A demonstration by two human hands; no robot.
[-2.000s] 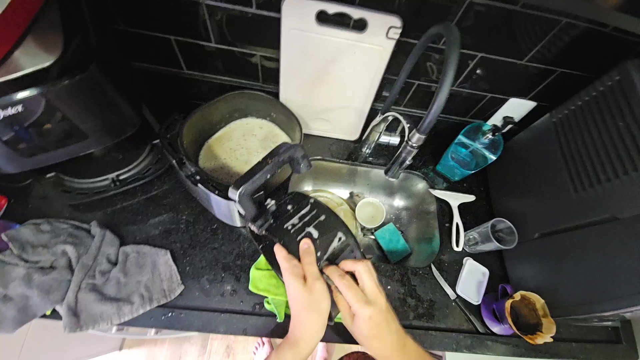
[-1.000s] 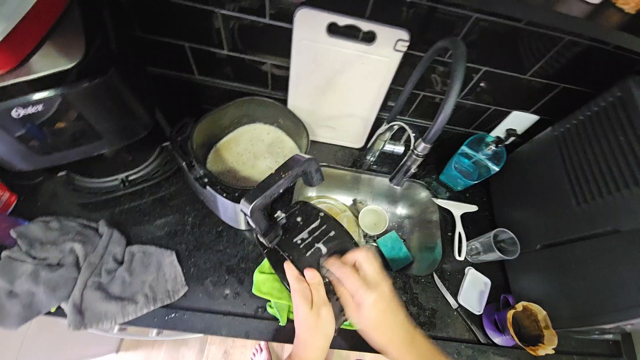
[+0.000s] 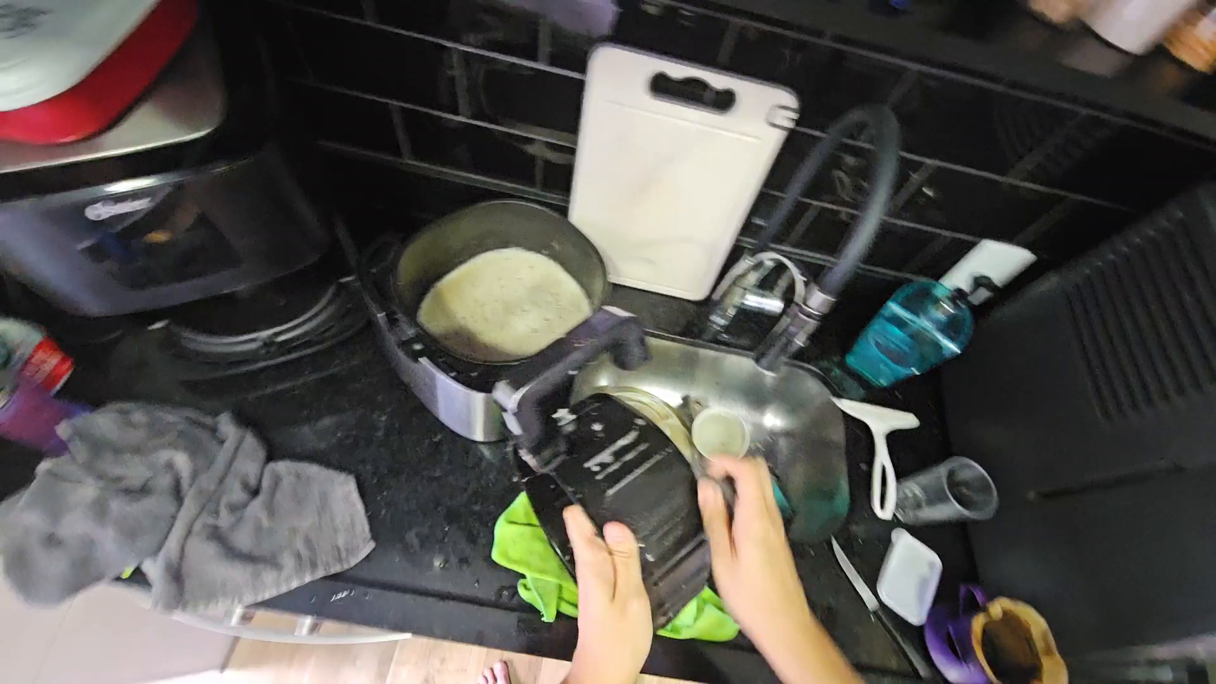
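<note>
My left hand (image 3: 608, 579) grips the lower edge of a black slatted appliance part with a handle (image 3: 636, 484), probably an air fryer's inner tray, tilted over the counter edge and sink. My right hand (image 3: 746, 532) is at the part's right side, its fingers closed around a small dark item (image 3: 724, 486) that I cannot identify. Behind the part stands an air fryer basket (image 3: 465, 408) holding whitish, cloudy liquid (image 3: 503, 304). The steel sink (image 3: 807, 408) holds a small pale cup (image 3: 720, 434) and a sponge, mostly hidden by my right hand. A green cloth (image 3: 532, 560) lies under the part.
A gray towel (image 3: 190, 513) lies left, below the air fryer body (image 3: 161, 228). A white cutting board (image 3: 674, 180) leans on the tiles beside the faucet (image 3: 879, 180). Right are a blue soap bottle (image 3: 912, 332), white squeegee (image 3: 883, 456), clear cup (image 3: 950, 489), knife (image 3: 855, 575) and purple coffee filter holder (image 3: 955, 636).
My right hand has moved from the face of the black part to its right side. My left hand stays on its lower edge. The view has shifted slightly.
</note>
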